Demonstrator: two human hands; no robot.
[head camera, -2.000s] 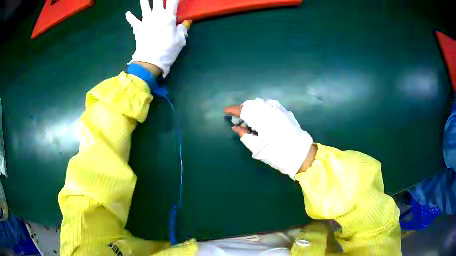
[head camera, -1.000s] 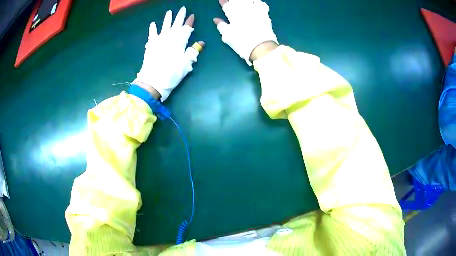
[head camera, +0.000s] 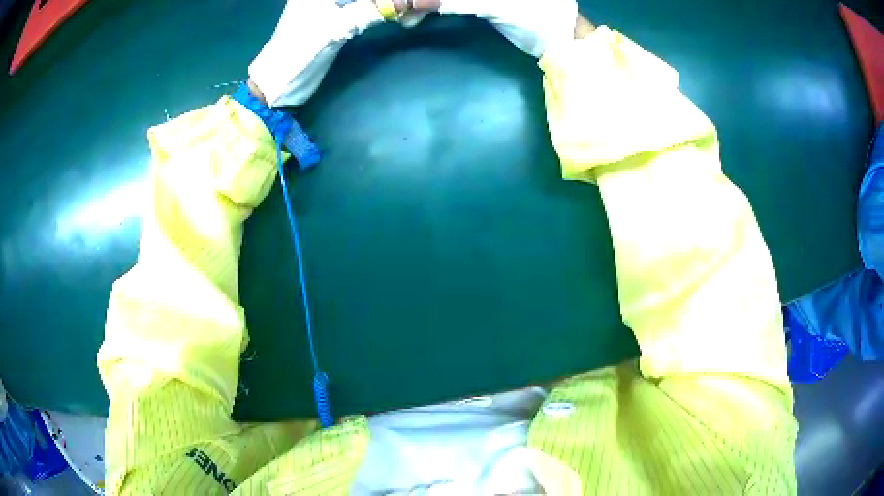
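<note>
My left hand (head camera: 315, 44), in a white glove with bare fingertips and a yellow finger cot, is at the top edge of the view. My right hand (head camera: 509, 17), also gloved in white, is beside it and cut off by the top edge. Their fingertips meet or nearly meet at the top centre. Whether they hold anything cannot be told. A blue wrist strap (head camera: 281, 126) with a thin cord is at my left cuff. The dark-green bench surface (head camera: 436, 262) lies under my arms.
A red foam pad (head camera: 41, 29) shows at the far top left, and another red pad (head camera: 865, 58) at the far top right. A person's blue sleeve (head camera: 873, 208) is at the right edge. A blue stool (head camera: 812, 351) stands below it.
Both hands have moved up to the top edge and come together. The red pad at top left has shifted towards the corner, and the red pad at top centre has left the view.
</note>
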